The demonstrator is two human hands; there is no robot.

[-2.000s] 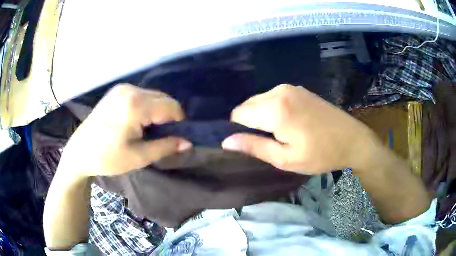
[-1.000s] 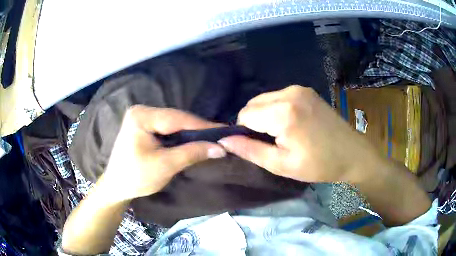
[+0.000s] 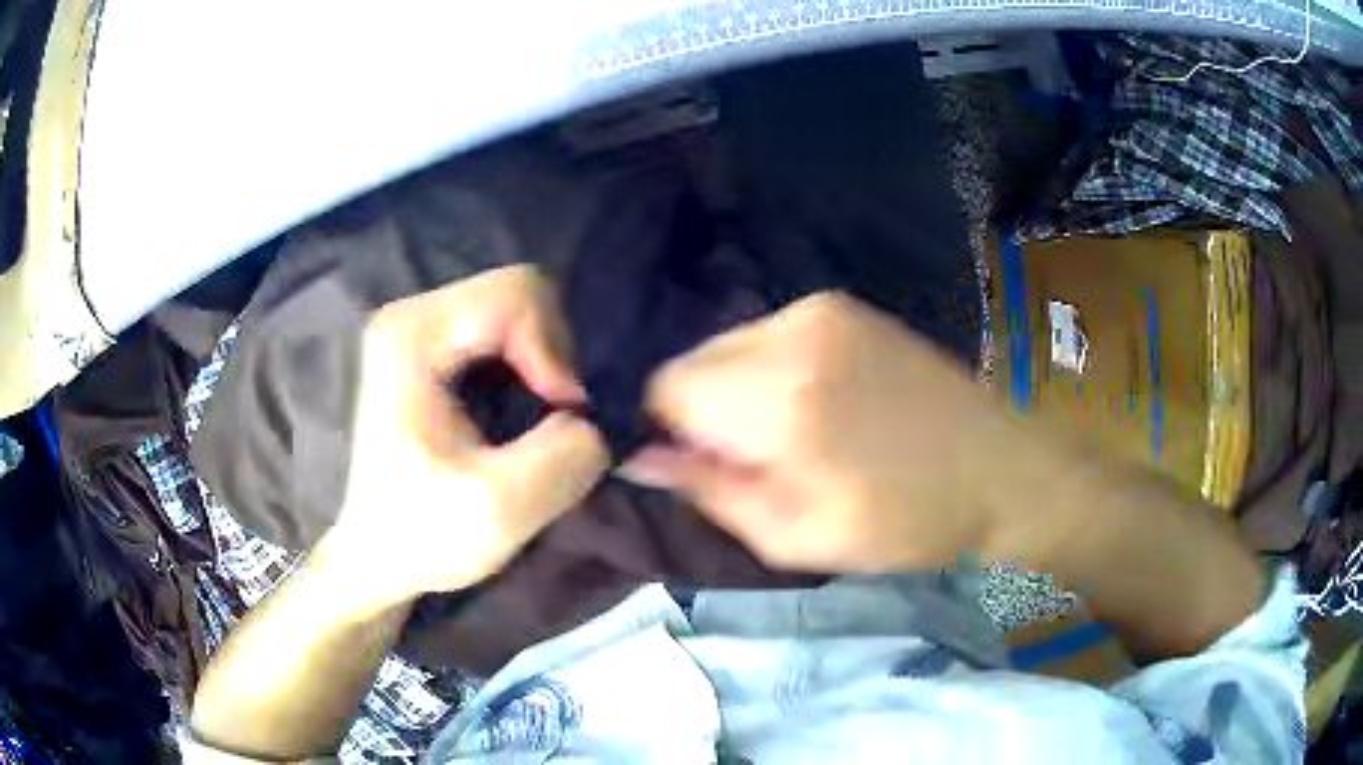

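A brown cloth garment [image 3: 299,389] lies bunched over the lap and under both hands. Its navy-black band [image 3: 635,284] runs up between the hands. My left hand [image 3: 464,434] pinches the band between thumb and fingers, left of centre. My right hand [image 3: 807,434] is close beside it, blurred, its thumb and fingers closed on the band's edge. The fingertips of the two hands are nearly touching. The part of the band inside the grips is hidden.
The white sewing table [image 3: 299,120] with its printed scale edge curves across the top. A taped cardboard box [image 3: 1106,359] stands at the right, with plaid cloth [image 3: 1196,142] above it. More brown and plaid cloth [image 3: 135,478] lies at the left.
The hands first held the band stretched level between them. Now they pinch it at one spot, the band bunched upward. The garment has spread out to the left, and more of the box shows.
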